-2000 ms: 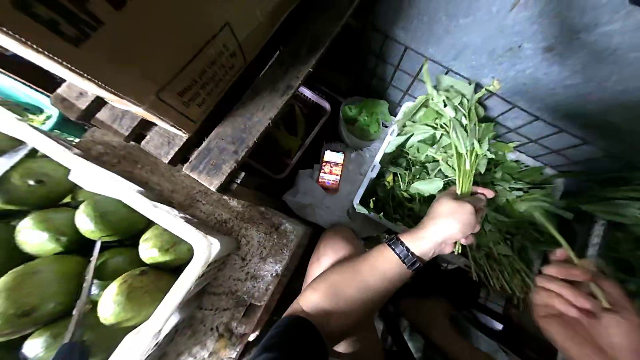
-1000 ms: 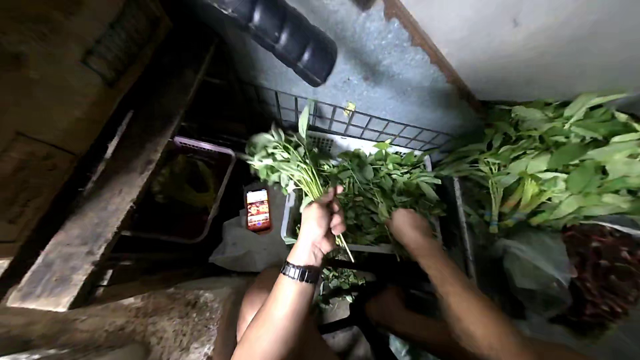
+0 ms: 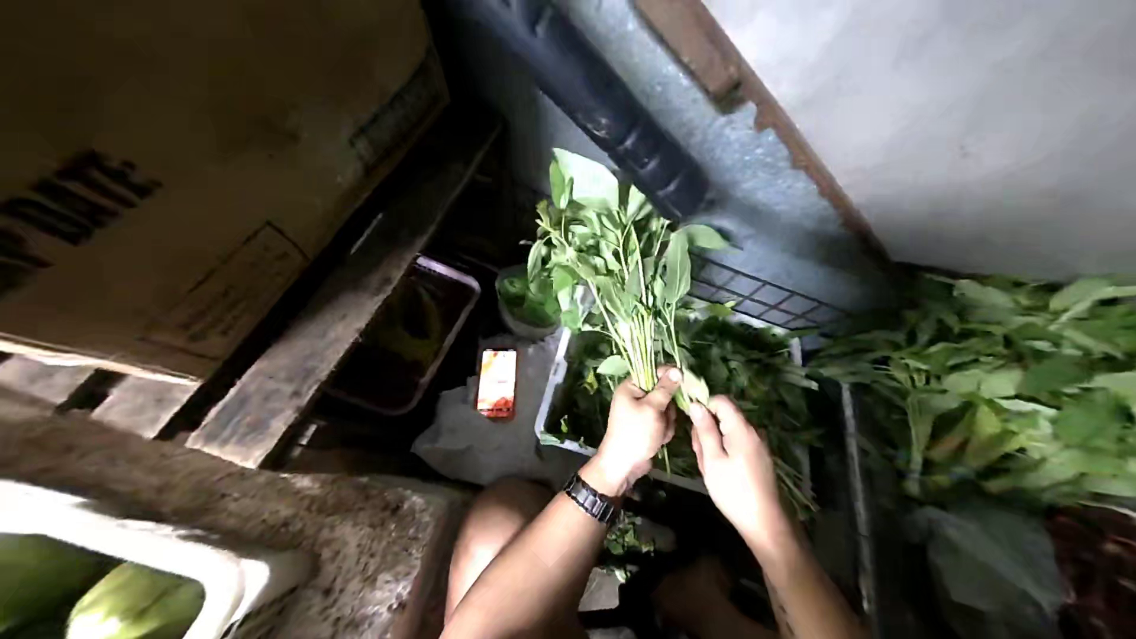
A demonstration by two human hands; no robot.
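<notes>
My left hand (image 3: 641, 426), with a dark link watch on its wrist, is closed around the lower stems of a bunch of leafy greens (image 3: 626, 284). The leaves fan upward from the fist. Close against it, my right hand (image 3: 726, 444) pinches a pale green leaf or stem (image 3: 690, 390) at the right side of the bunch. Both hands are over a white plastic crate (image 3: 552, 399) that holds more dark leafy greens (image 3: 741, 364). Some stems stick out over the crate's front right corner.
A lit phone (image 3: 496, 383) lies on plastic left of the crate. Behind it are a tub with greens (image 3: 525, 306) and a dark basin (image 3: 448, 266). Cardboard box (image 3: 177, 177), wooden slat (image 3: 346, 319) and fruit crate (image 3: 213, 568) are left; piled greens (image 3: 1003, 382) right; black pipe (image 3: 612, 106) behind.
My right hand has come up from the greens in the crate to the bunch in my left hand. The view has shifted and turned.
</notes>
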